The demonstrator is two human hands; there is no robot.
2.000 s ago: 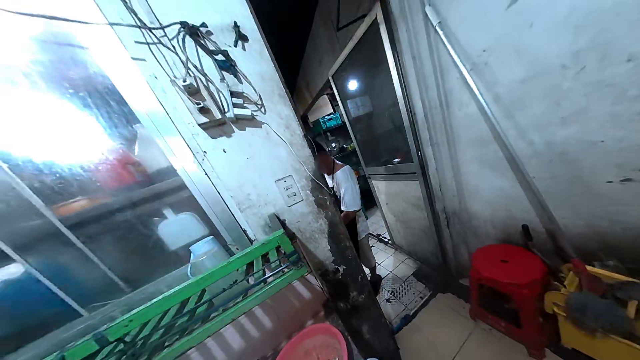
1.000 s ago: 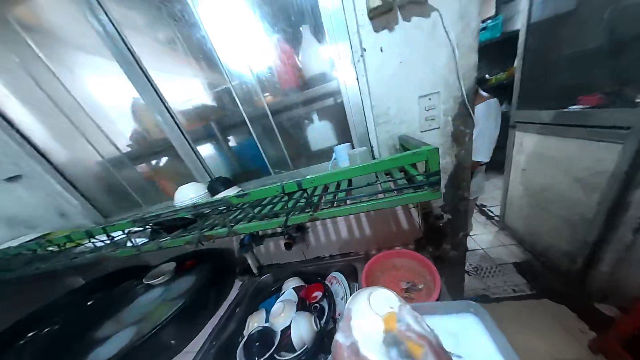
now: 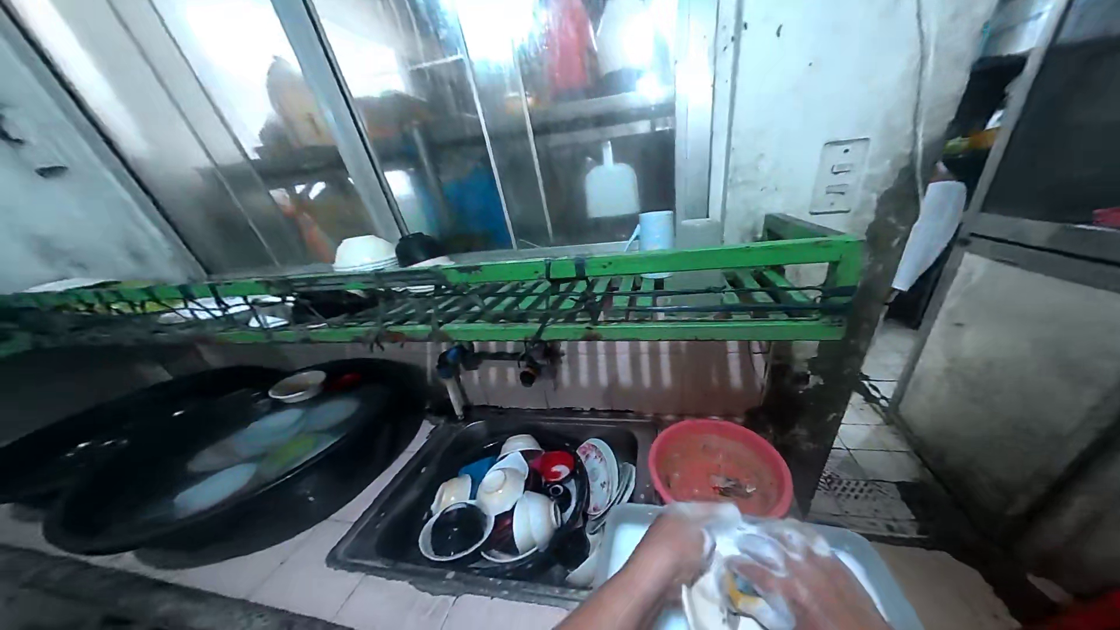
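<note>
My left hand [image 3: 678, 547], wet with suds, grips a white dish [image 3: 704, 604] above a pale plastic basin [image 3: 875, 569] at the lower right. Foam covers my right hand [image 3: 796, 569], which is closed around something yellow and white, perhaps a sponge [image 3: 742, 597], pressed against the dish. Blur and suds hide the exact shape of both. Left of the basin, a dark sink [image 3: 385, 534] holds a heap of bowls [image 3: 503, 490], cups and flowered plates [image 3: 598, 472]. Behind my hands stands a red plastic basin [image 3: 669, 437] with murky water and scraps in it.
At left, a large black tub [image 3: 350, 472] holds water with plates under the surface and a bowl [image 3: 297, 386] near its rim. A green metal rack [image 3: 691, 332] spans above the sink, with a light-blue mug [image 3: 656, 232] on it. A person's pale sleeve [image 3: 932, 232] shows in the doorway at right.
The view has swung left and down from the doorway to the sink. Both my hands, out of view two seconds ago, are now over the pale basin.
</note>
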